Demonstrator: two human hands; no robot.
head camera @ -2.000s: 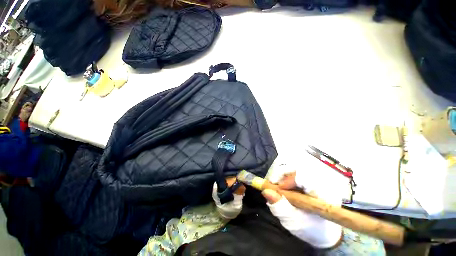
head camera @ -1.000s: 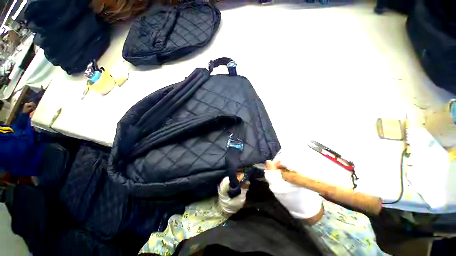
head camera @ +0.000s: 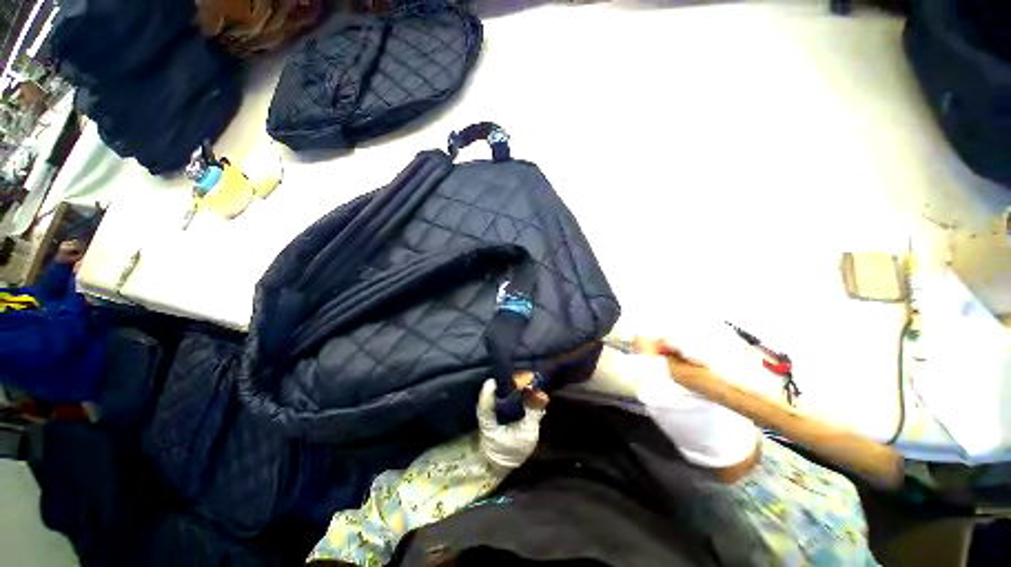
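Observation:
A dark quilted backpack [head camera: 443, 288] lies on the white table [head camera: 710, 155], its top carry handle [head camera: 480, 137] pointing away from me and its shoulder straps across the quilted back. My left hand [head camera: 512, 426], in a white glove with bare fingertips, is closed on the webbing strap [head camera: 506, 352] at the near edge of the bag. My right hand [head camera: 687, 404], gloved and slightly blurred, holds the wooden-handled tool [head camera: 787, 421]. The tool's thin tip is just right of the bag's lower right corner.
Thread snips [head camera: 765, 352] and a small tan block [head camera: 874, 276] lie on the right, beside a thin cable [head camera: 904, 377]. A pale pot [head camera: 225, 191] stands at left. Another quilted bag [head camera: 383, 72] lies beyond. Dark bags [head camera: 150, 83] are stacked back left. A person in blue [head camera: 50, 343] is at far left.
My right hand and the tool have moved right, away from the strap, and the tool now overlaps the snips' area more closely. My left hand still holds the strap.

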